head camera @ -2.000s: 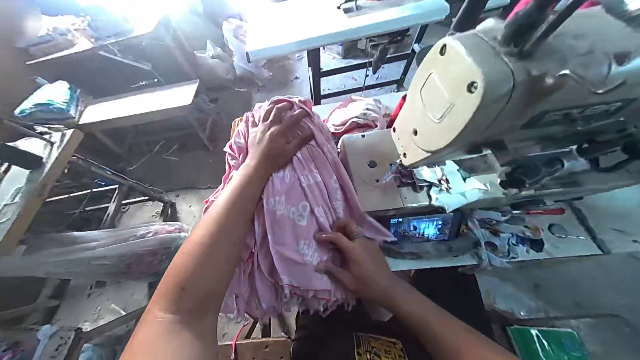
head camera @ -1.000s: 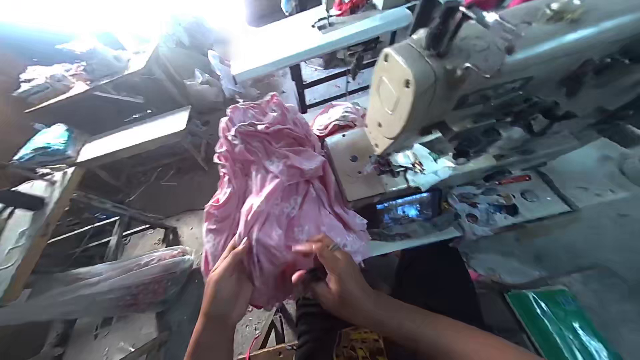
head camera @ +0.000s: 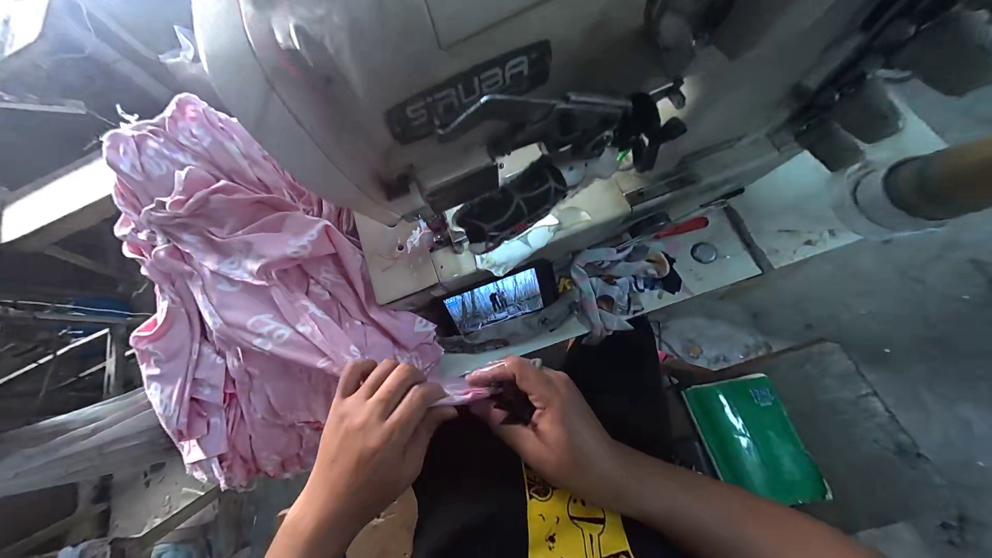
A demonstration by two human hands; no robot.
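A large heap of pink printed fabric pieces (head camera: 256, 287) hangs left of a Siruba sewing machine (head camera: 349, 101). Both hands meet at the heap's lower right corner, over my lap. My left hand (head camera: 384, 426) grips a fabric edge, its fingers curled over it. Opposite, my right hand (head camera: 542, 418) pinches the end of the same pink edge between thumb and fingers. The machine's needle and presser foot area (head camera: 449, 232) is above my hands, with no pink fabric seen under it.
A phone (head camera: 496, 301) showing a video leans at the machine bed's near edge. Right of it lie fabric scraps (head camera: 604, 287), a red-handled tool (head camera: 682, 226) and a small round disc (head camera: 704, 253). A green book (head camera: 756, 438) lies at lower right, and a wrapped plastic bundle (head camera: 85, 442) at left.
My left hand has moved from on top of the heap to its lower edge. Both hands now hold the fabric edge close together. The view has moved closer to the machine.
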